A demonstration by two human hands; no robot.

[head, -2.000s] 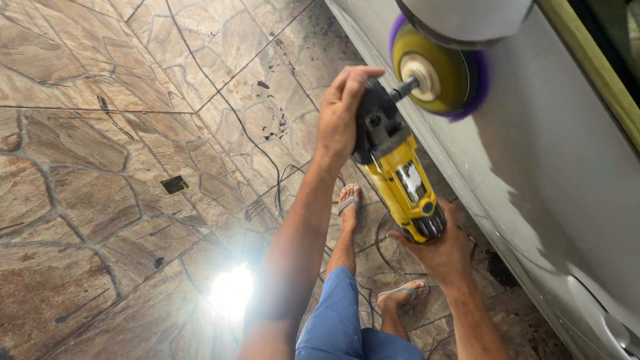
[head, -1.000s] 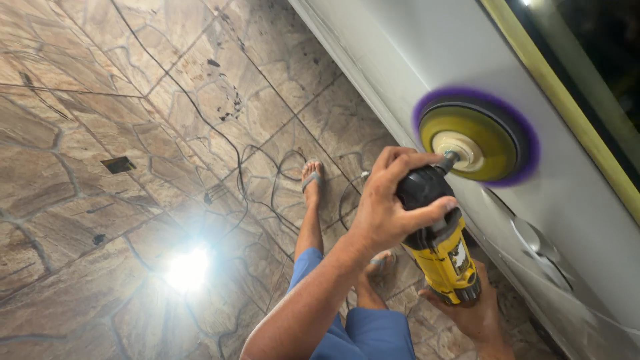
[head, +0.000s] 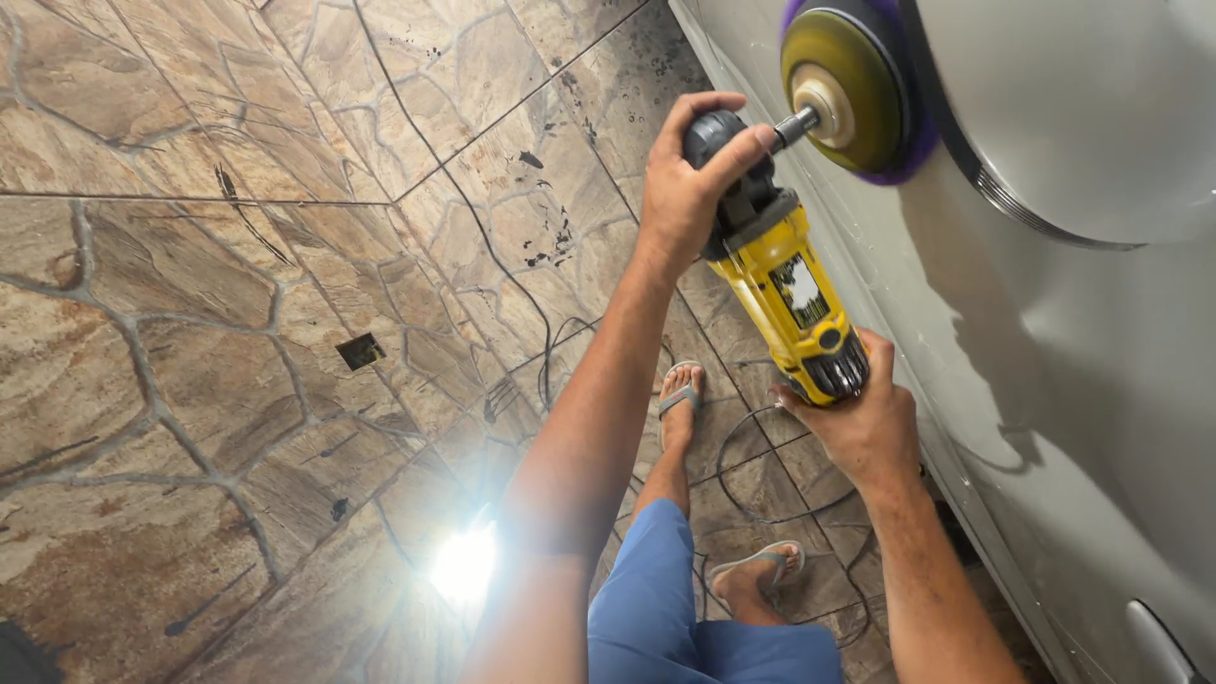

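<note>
A yellow and black rotary polisher (head: 793, 290) slants across the right half of the view. My left hand (head: 689, 185) grips its black gear head, with the thumb beside the metal shaft. My right hand (head: 869, 423) holds the rear end of the body, its fingers partly hidden behind the tool. At the shaft's end, the round backing plate (head: 841, 85) with a purple-edged pad stands against the silver-grey car body panel (head: 1007, 313), beside the car's side mirror (head: 1073, 104). The mirror hides part of the pad.
A black power cord (head: 494, 242) runs over the stone-patterned tile floor (head: 313, 285) and loops around my sandalled feet. A door handle (head: 1159, 636) shows at the lower right. A bright light (head: 465, 565) glares at the lower left. A small square opening (head: 361, 351) is in the tiles.
Both hands have moved the polisher along the panel, away from the door handle and up to the side mirror, where it also was two seconds ago. The view has shifted noticeably.
</note>
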